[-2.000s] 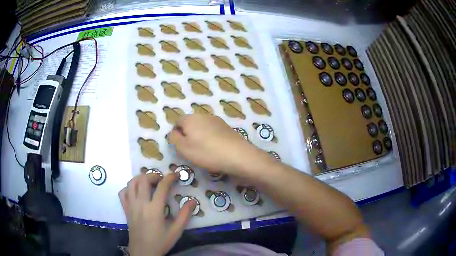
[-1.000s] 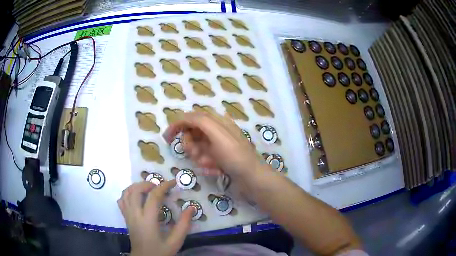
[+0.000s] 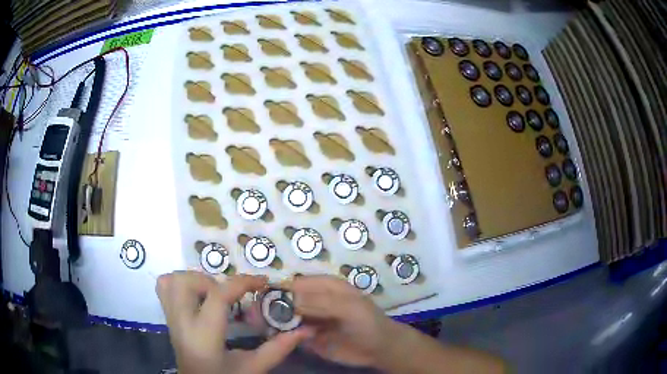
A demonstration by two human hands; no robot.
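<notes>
The foam packing tray (image 3: 285, 162) lies in front of me. Its far rows of cut-outs show brown. Nearer rows hold silver-ringed speaker drivers (image 3: 306, 242); the left cut-out of the first partly filled row is vacant. My left hand (image 3: 208, 318) and my right hand (image 3: 344, 318) meet at the tray's near edge. Between their fingertips is one held disc (image 3: 280, 310), its silver ring and grey centre facing up. Both hands touch it. They hide part of the nearest row. A loose sample disc (image 3: 132, 253) lies on the white surface left of the foam.
Right of the foam, a brown cardboard sheet (image 3: 505, 172) in a clear tray carries dark-faced discs. Stacked cardboard dividers (image 3: 607, 146) stand beyond it. At left are a handheld meter (image 3: 53, 172), a tan fixture board (image 3: 99, 193), thin leads and a green label (image 3: 128, 41).
My right hand has moved down from over the middle rows to meet my left hand. The disc between them now shows. The disc rows it covered are visible. The view has shifted slightly.
</notes>
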